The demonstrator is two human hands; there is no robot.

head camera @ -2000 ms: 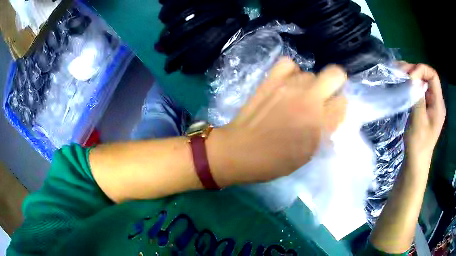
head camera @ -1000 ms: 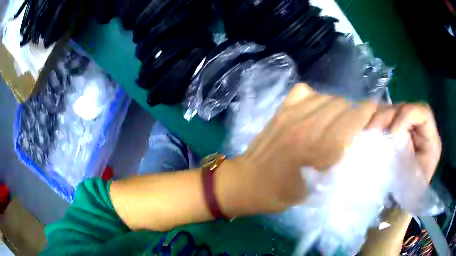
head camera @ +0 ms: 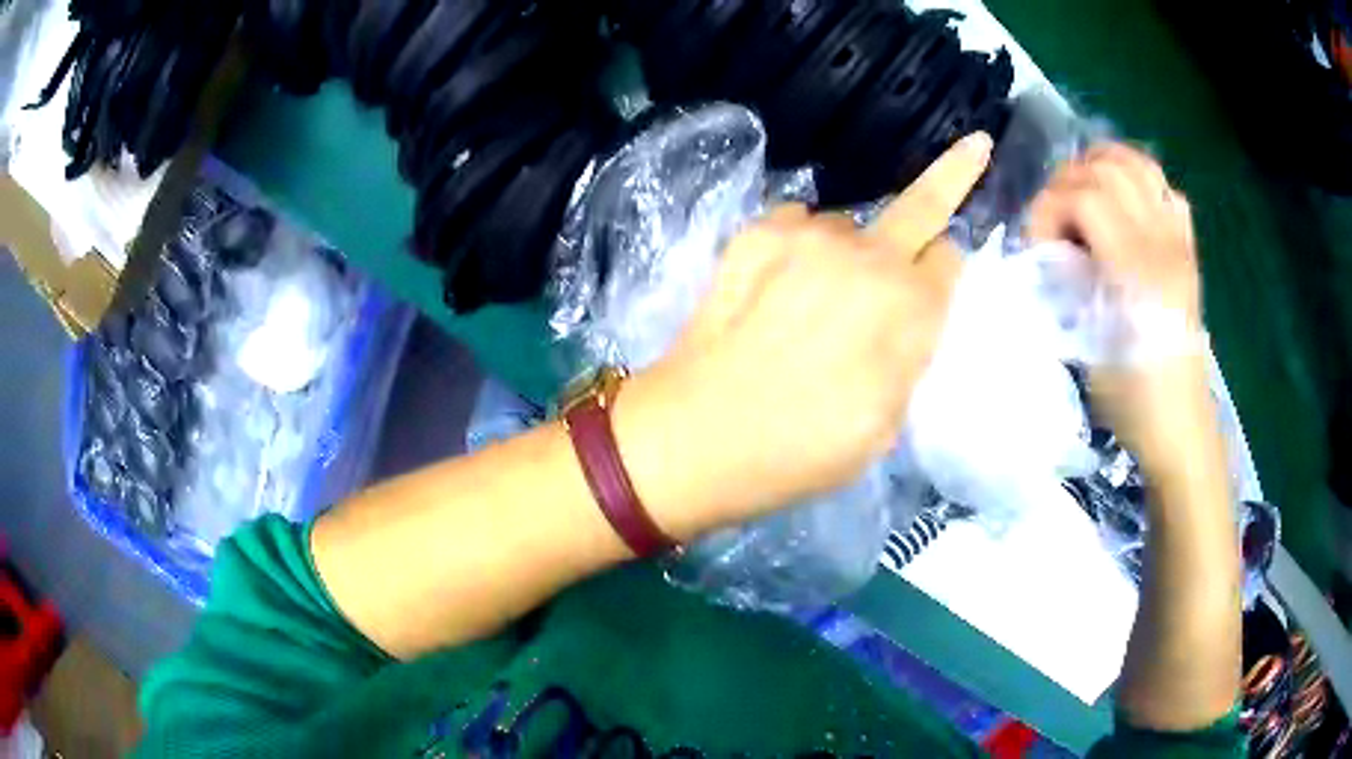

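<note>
My left hand (head camera: 823, 356), with a watch on a dark red strap, is over the work with its index finger extended. Clear film (head camera: 660, 223) shows beyond it and below it; its palm side is hidden, so its hold cannot be told. My right hand (head camera: 1119, 245) has curled fingers on a thin clear plastic bag (head camera: 1060, 282), with film over its wrist. A glaring white bunch of bags (head camera: 993, 393) lies between the hands. Unbagged matte black round units (head camera: 845, 82) stand in a ribbed row just beyond my fingers; another black row (head camera: 489, 178) stands to the left.
A blue crate (head camera: 141, 549) with film-wrapped black units is at left, below an open carton (head camera: 67, 274) with black units on top. A white sheet (head camera: 1023, 593) and a striped patch (head camera: 912, 541) lie on the green bench. Thin cables (head camera: 1290, 690) are at lower right. A red object (head camera: 22, 638) is at far left.
My right hand has moved up and away from my left hand, towards the black row. My left index finger is now extended. The white sheet and striped patch are uncovered.
</note>
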